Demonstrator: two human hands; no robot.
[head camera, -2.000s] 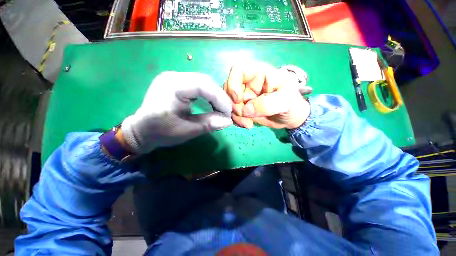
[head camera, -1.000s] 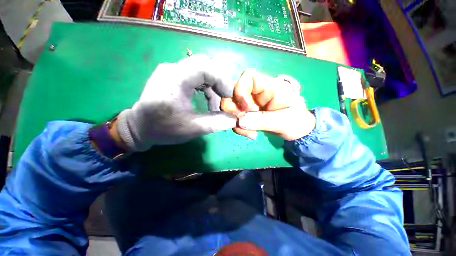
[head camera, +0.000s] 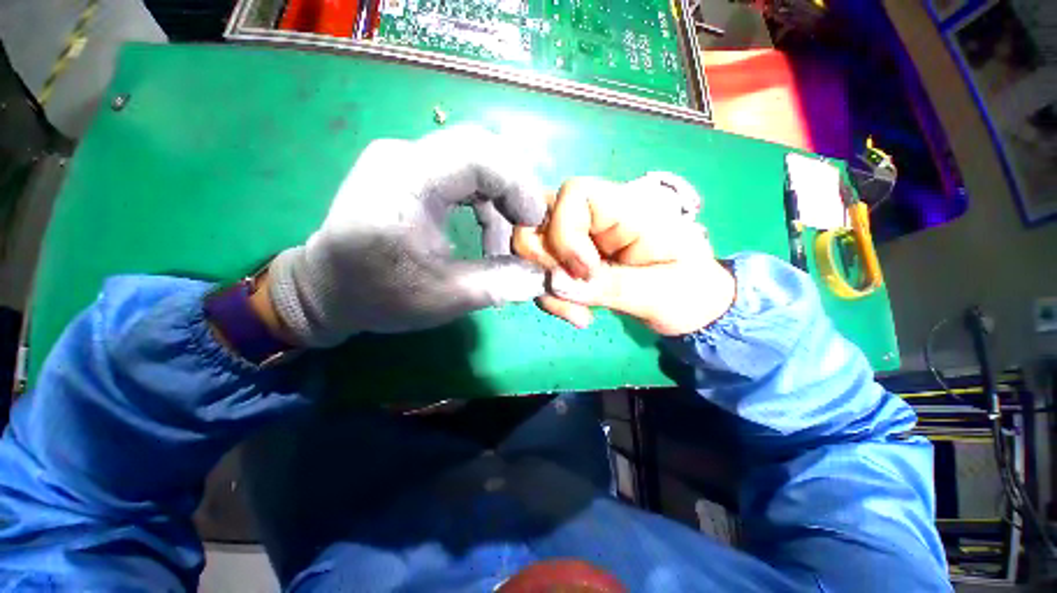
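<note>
My left hand (head camera: 400, 249), in a white-grey glove with a purple band at the wrist, is over the green bench mat (head camera: 232, 139). Its thumb and a fingertip meet the fingertips of my right hand (head camera: 632, 249), which is bare. The fingertips of both hands are pinched together at the middle of the mat. Whatever lies between them is too small or hidden to tell. Tiny dark specks show on the mat below my right hand.
A green circuit board (head camera: 556, 44) sits in a metal-edged frame beyond the mat. At the right lie a white paper (head camera: 817, 191), a dark pen (head camera: 795, 229) and a yellow-handled tool (head camera: 860, 257). A small yellowish piece (head camera: 439, 115) lies at the back. Metal racks (head camera: 979, 475) stand lower right.
Since two seconds ago the view has turned, so the mat and board frame now sit tilted. My hands stay together at the fingertips, with only slight shifts of the fingers.
</note>
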